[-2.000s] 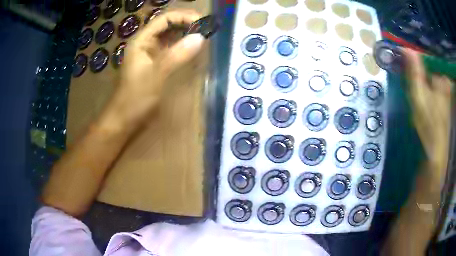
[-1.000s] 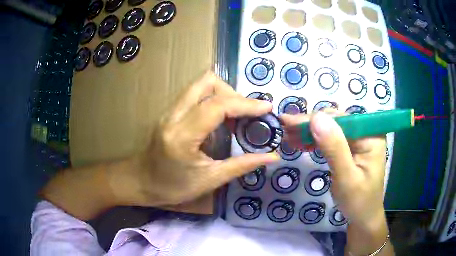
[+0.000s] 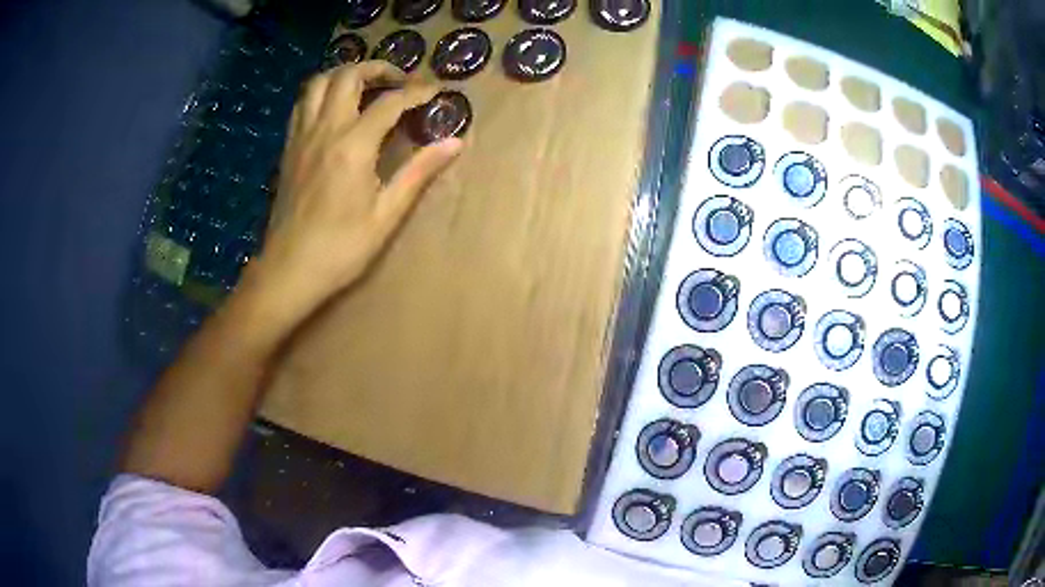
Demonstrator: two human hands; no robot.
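My left hand is over the tan cardboard sheet. Its thumb and fingers are around a dark glossy speaker driver, held domed face up at the front end of the rows. Other dark drivers, such as this one, lie face up in rows on the cardboard at the top. The white foam tray on the right holds rows of drivers with their grey backs up. Its top two rows of cutouts show tan. My right hand and the green probe are out of the picture.
Clear blister trays lie at the left beside the cardboard. A clear plastic edge runs between the cardboard and the foam tray. The green mat with red and blue tape lines shows at the right. A pink garment is at the bottom.
My left hand has moved from over the foam tray to the cardboard with a driver, now dark face up. My right hand and the green probe have left the picture. The view has shifted left.
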